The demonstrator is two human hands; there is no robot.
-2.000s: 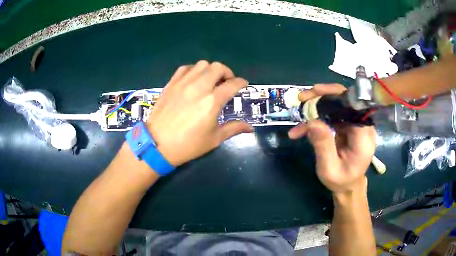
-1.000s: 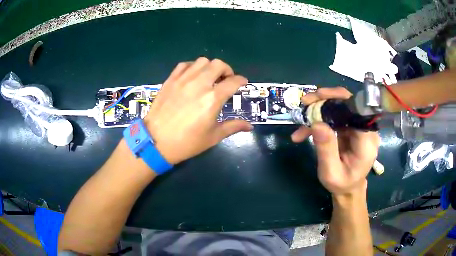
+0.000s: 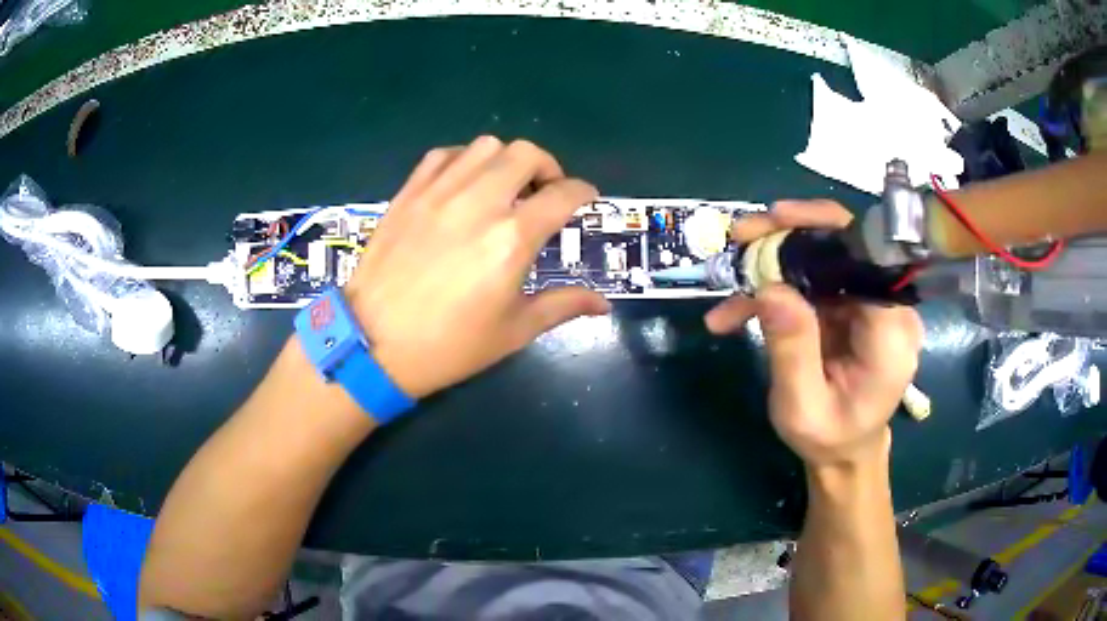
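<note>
The open power strip base (image 3: 571, 204) lies flat across the bench with its circuit board (image 3: 591, 252) facing up. Blue and yellow lead wires show at its left end. My left hand (image 3: 467, 261), with a blue wrist strap (image 3: 346, 352), lies over the strip's middle, thumb at the near edge and fingers at the far edge, hiding part of the board. My right hand (image 3: 838, 364) is closed around the black glue gun (image 3: 819, 265). The gun's pale nozzle (image 3: 686, 273) points left, its tip low over the board's right part. The strip's right end is hidden behind the gun and hand.
A bagged white cord with its plug (image 3: 142, 320) lies at the left. A white cloth heap (image 3: 880, 127) lies at the far right, beside a dark heap. An orange-brown hose (image 3: 1020, 206) enters from the right. Another bagged cord (image 3: 1042, 374) and a cream stick handle (image 3: 917, 402) lie near right.
The strip and the bagged cord have shifted slightly left in view. The nozzle tip has moved slightly left along the board. Both hands keep nearly the same pose, and a clear bag now shows at top left.
</note>
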